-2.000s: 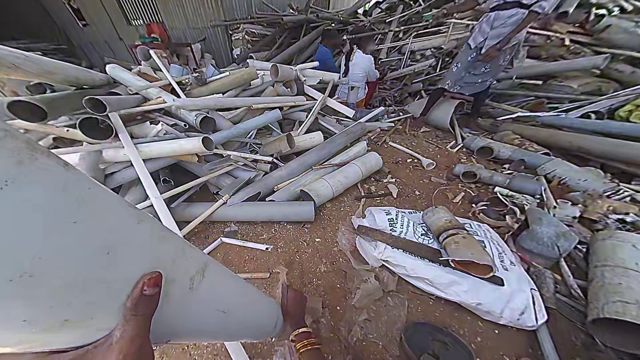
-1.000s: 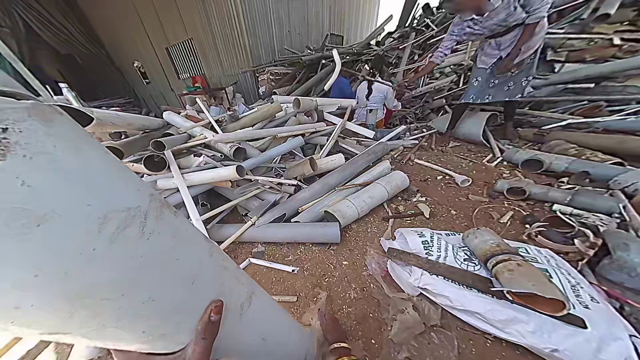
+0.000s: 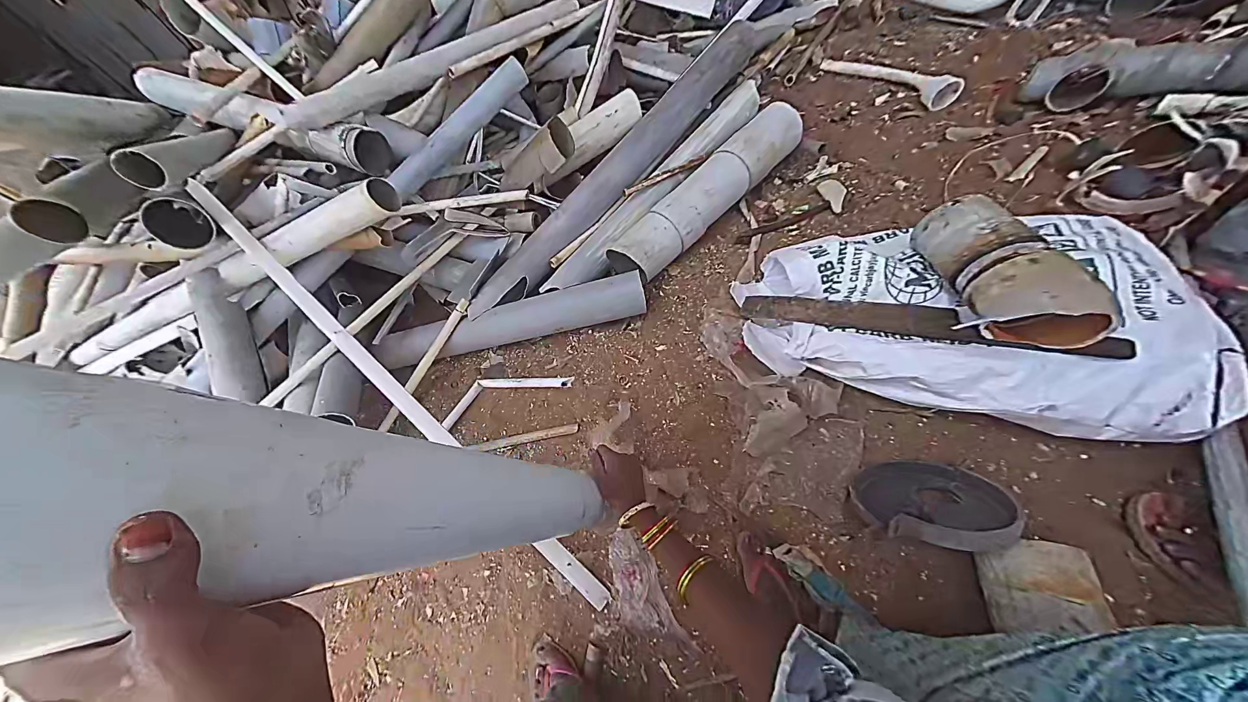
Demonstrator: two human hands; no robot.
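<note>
A large grey plastic pipe (image 3: 322, 478) reaches from the left edge to the middle of the view. My left hand (image 3: 185, 604) grips its near side at lower left, thumb on top, its other fingers hidden. At the pipe's far end my right hand (image 3: 619, 478), with bangles at the wrist, holds the end; its fingers are partly hidden. Beneath the pipe a thin white strip (image 3: 331, 327) slants across the ground.
A heap of scrap pipes (image 3: 370, 185) fills the upper left. At right, a white woven sack (image 3: 975, 380) bears a dark flat bar (image 3: 858, 314) and a dirty pipe elbow (image 3: 1024, 273). A round dark disc (image 3: 936, 502), a block (image 3: 1043, 580) and feet (image 3: 1170, 531) are nearby.
The view has tilted down; the people by the heap are no longer clearly shown. Both hands remain on the grey pipe, which now lies more level across the view.
</note>
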